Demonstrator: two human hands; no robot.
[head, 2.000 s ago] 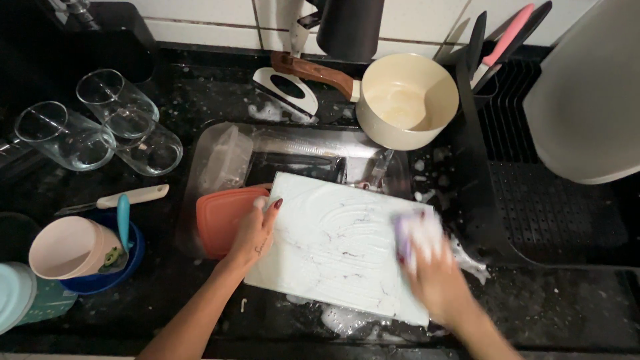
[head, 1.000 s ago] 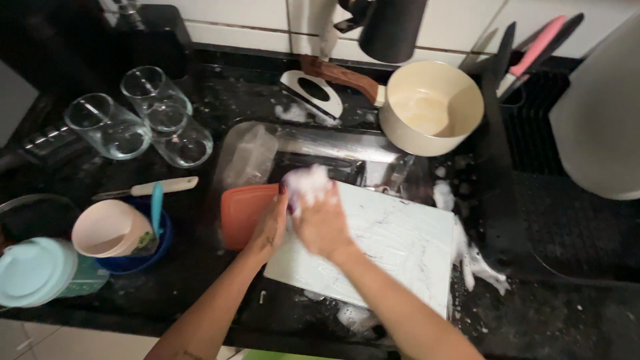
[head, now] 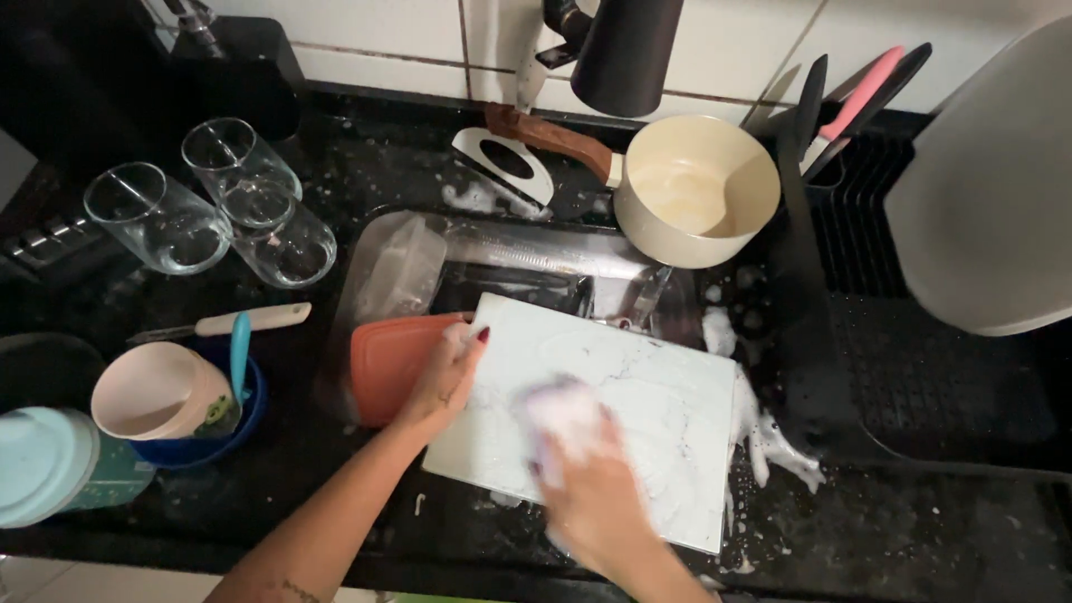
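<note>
A white marbled rectangular board (head: 670, 419) lies tilted across the front of the steel sink (head: 536, 243), smeared with suds. My left hand (head: 448, 377) grips its left edge, thumb on top. My right hand (head: 586, 477), blurred, presses a foamy sponge (head: 565, 410) to the middle of the board. An orange plastic lid or container (head: 394, 364) sits in the sink beside my left hand. Behind it a clear plastic container (head: 402, 268) leans at the sink's left side. Other wet items, partly hidden by the board, lie in the basin.
Behind the sink stand a cream saucepan (head: 699, 193) and a white-rimmed utensil (head: 507, 167), under a black faucet (head: 628, 59). At left are drinking glasses (head: 159, 222), a knife (head: 251, 320), a pink cup (head: 159, 394) in a blue bowl (head: 251, 419). A black dish rack (head: 930, 368) is at right.
My right hand with the sponge has moved from the board's right side to its upper left corner near my left hand, then back to its middle. My left hand stays at the left edge.
</note>
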